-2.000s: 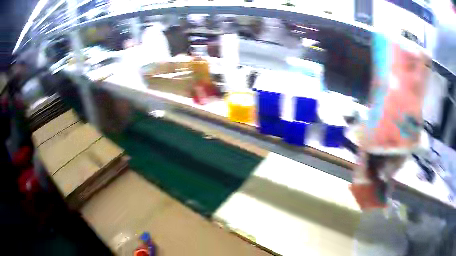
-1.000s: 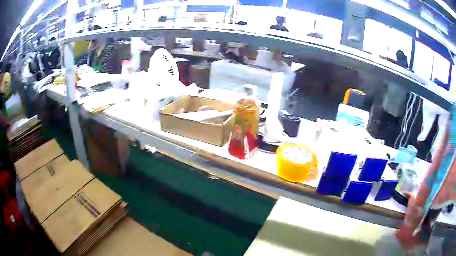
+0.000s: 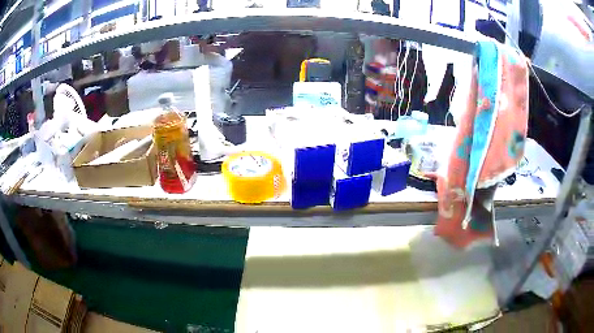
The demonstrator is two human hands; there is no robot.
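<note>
Neither of my hands is in the picture. Nearest in front of me is a cream-white board [image 3: 325, 279] below the shelf's front edge. On the white shelf [image 3: 228, 209] stand a yellow tape roll [image 3: 253, 177], several blue-and-white small boxes [image 3: 314, 175] to its right, and a bottle [image 3: 172, 153] with orange-red liquid to its left. An open brown tray box [image 3: 114, 159] stands left of the bottle and holds pale items. A pink-orange and blue towel [image 3: 488, 123] hangs from the frame at the right.
Flattened cartons [image 3: 49, 306] lie stacked at the lower left. Green floor [image 3: 156, 273] shows beneath the shelf. A slanting metal post [image 3: 553, 214] stands at the right. A white fan [image 3: 70, 104] is at the back left. A rail crosses the top, and white cables hang behind the shelf.
The view has swung right and levelled. The shelf items and carton stack now sit further left, and the towel shows in full. The blue and orange tape dispenser seen earlier is out of view.
</note>
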